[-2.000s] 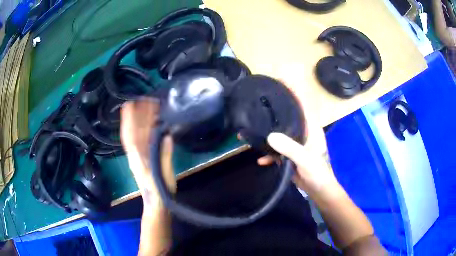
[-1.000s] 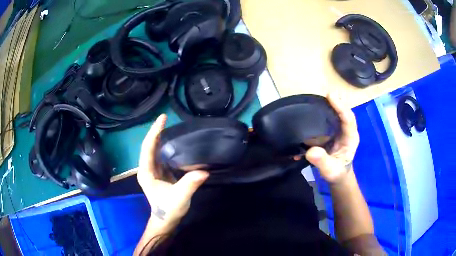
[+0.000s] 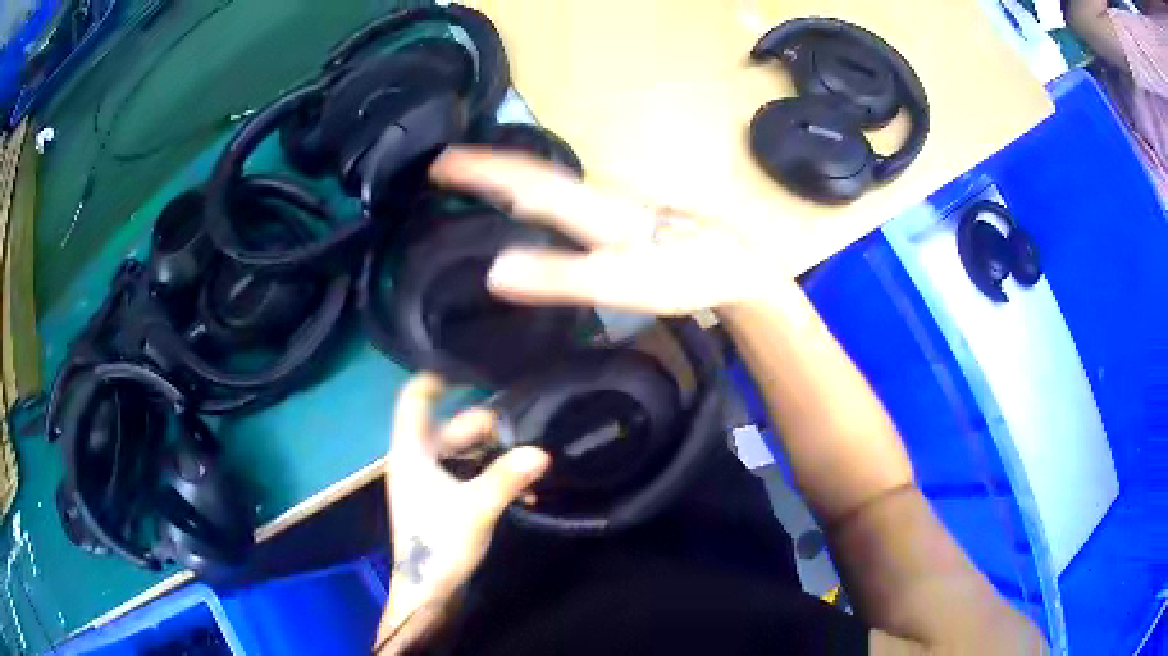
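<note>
Black over-ear headphones (image 3: pixel 596 429) are in front of me at the bench edge, one cup face up with a pale logo, the band curving round its right side. My left hand (image 3: pixel 461 474) grips them at the lower left, thumb and fingers pinched at the cup's edge. My right hand (image 3: pixel 615 250) is blurred, fingers spread over another dark cup (image 3: pixel 468 301); I cannot tell whether it touches or which pair that cup belongs to. A heap of black headphones (image 3: pixel 269 288) lies at left on the green bench (image 3: pixel 314 449).
Folded headphones (image 3: pixel 833 109) lie on the cardboard sheet (image 3: pixel 640 77). The right blue bin (image 3: pixel 884 346) holds folded headphones (image 3: pixel 997 250) on a white liner (image 3: pixel 1044 423). Another blue bin (image 3: pixel 173 622) is at lower left. Tan strips (image 3: pixel 19 282) stand far left. A person's arm (image 3: pixel 1099 32) shows at upper right.
The held headphones have turned from cups side by side to one cup face up with the band at right. My right hand has left their right cup and moved up and left.
</note>
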